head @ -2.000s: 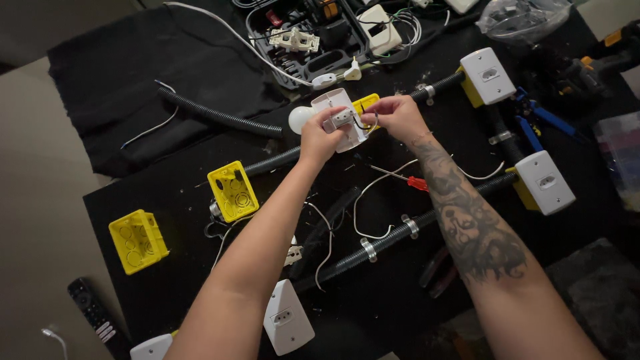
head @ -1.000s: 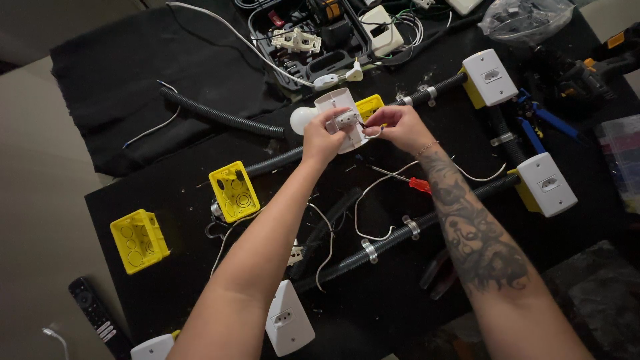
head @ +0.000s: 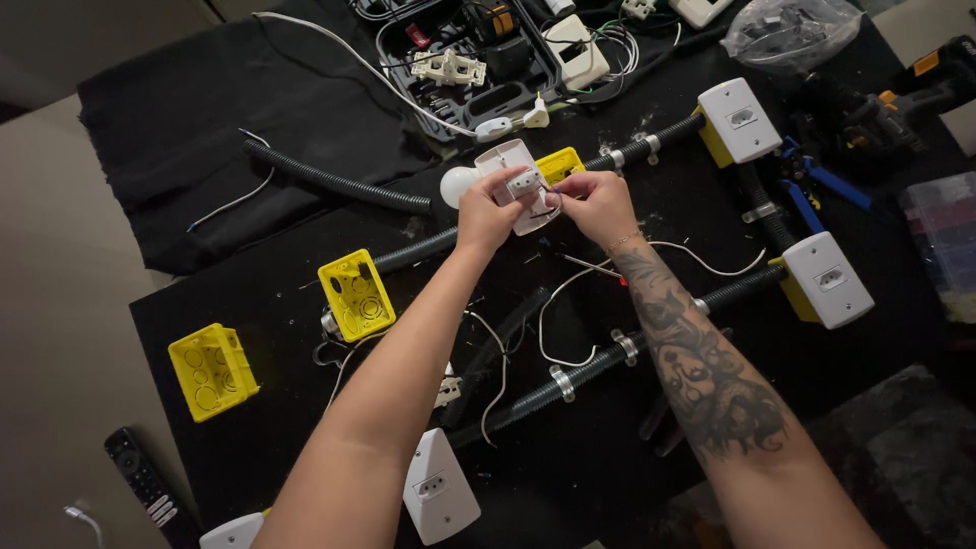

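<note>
In my left hand [head: 492, 210] is a white outlet cover plate [head: 499, 155] with its inner side up and a white socket module [head: 523, 182] at its middle. Between thumb and fingers of my right hand [head: 595, 202] is the end of a dark wire [head: 546, 214], at the right side of the module. Just behind both hands lies a yellow electrical box [head: 560, 164]. A white light bulb [head: 457, 187] is left of the plate. A screwdriver [head: 591, 264], partly hidden by my right forearm, lies below the hands beside a white wire [head: 543, 324].
Clamped black corrugated conduit [head: 534, 400] crosses the board. Two more yellow boxes [head: 357, 296] are at left, and several white outlet plates [head: 829, 280] surround the work. Beyond sit an open tool case [head: 534, 95] and a plastic bag [head: 793, 34]. Blue-handled pliers [head: 835, 187] lie at right.
The plate in my left hand has shifted slightly, and my right fingers have moved a little at the wire. Both hands keep their holds.
</note>
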